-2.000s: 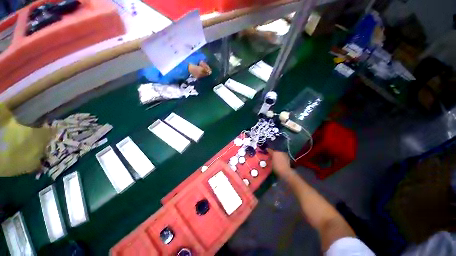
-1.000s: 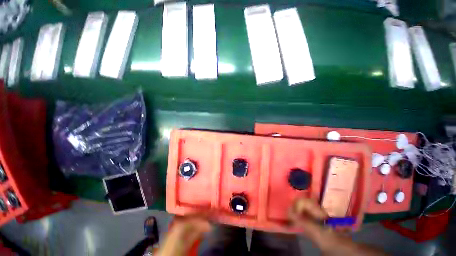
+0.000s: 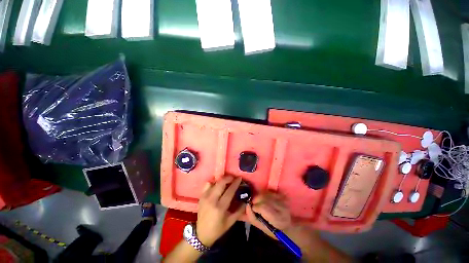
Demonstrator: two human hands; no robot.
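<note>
The red-orange compartment tray (image 3: 249,134) lies before me. My left hand (image 3: 220,208), with a metal wristwatch, is on a round black watch body (image 3: 244,194) at the tray's near edge; its fingers touch the watch's left side. My right hand (image 3: 271,209) holds a blue and black pen-like tool (image 3: 282,237), its thin end close to that watch. Other watch bodies lie in the tray: one with a pale label (image 3: 185,160) at left, a squarish one (image 3: 248,162) behind my hands, and a dark round one (image 3: 316,177) at right. A flat pinkish rectangle (image 3: 358,187) fills the end compartment.
The charging tray (image 3: 329,121) lies behind and right, with white pucks (image 3: 397,196) and tangled white cables (image 3: 455,162). A shiny dark plastic bag (image 3: 77,115) and a black-framed box (image 3: 111,186) are at left. Long white boxes (image 3: 215,23) line the bench's far side.
The blue tool, earlier lying at the tray's right end, is now in my right hand. Both hands have come together at the lower middle watch. The view has shifted slightly.
</note>
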